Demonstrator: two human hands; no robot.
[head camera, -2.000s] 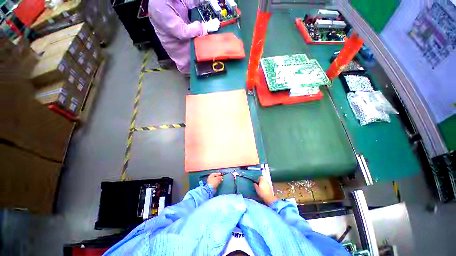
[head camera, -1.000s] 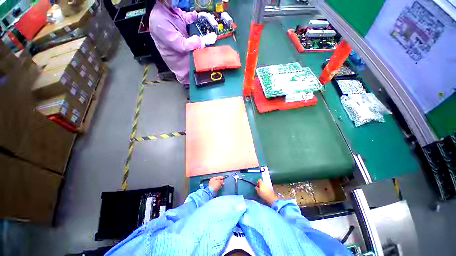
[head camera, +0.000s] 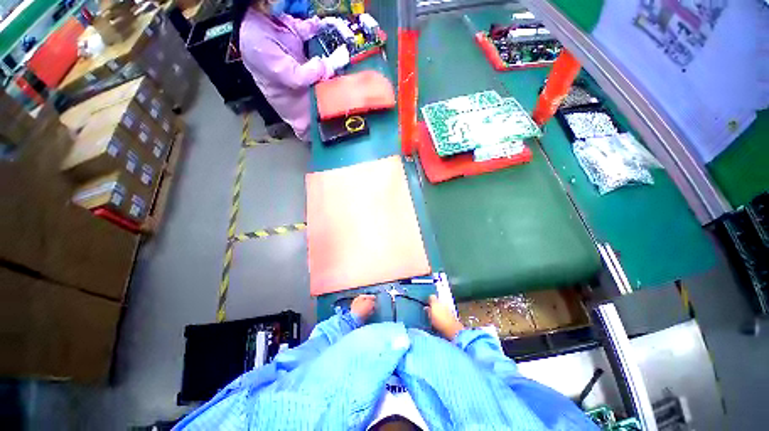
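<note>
Side cutters (head camera: 393, 294) lie spread wide at the near edge of the green bench, silver jaws in the middle, dark handles reaching left and right. My left hand (head camera: 362, 306) is at the left handle and partly covers it. My right hand (head camera: 440, 315) is at the end of the right handle. Both hands are small and bare; whether the fingers grip the handles cannot be told. A red-orange foam pad (head camera: 368, 226) lies just beyond the cutters. A marker pen (head camera: 415, 281) lies by the pad's near right corner.
Green circuit boards (head camera: 479, 124) rest on red foam on the conveyor belt (head camera: 516, 231). A scrap box (head camera: 527, 313) is below the belt's near end. A black tote (head camera: 215, 358) holds a board at lower left. A person in pink (head camera: 282, 67) works at the far left bench side.
The camera view has shifted and turned slightly. My hands and the side cutters keep about the same places on the bench.
</note>
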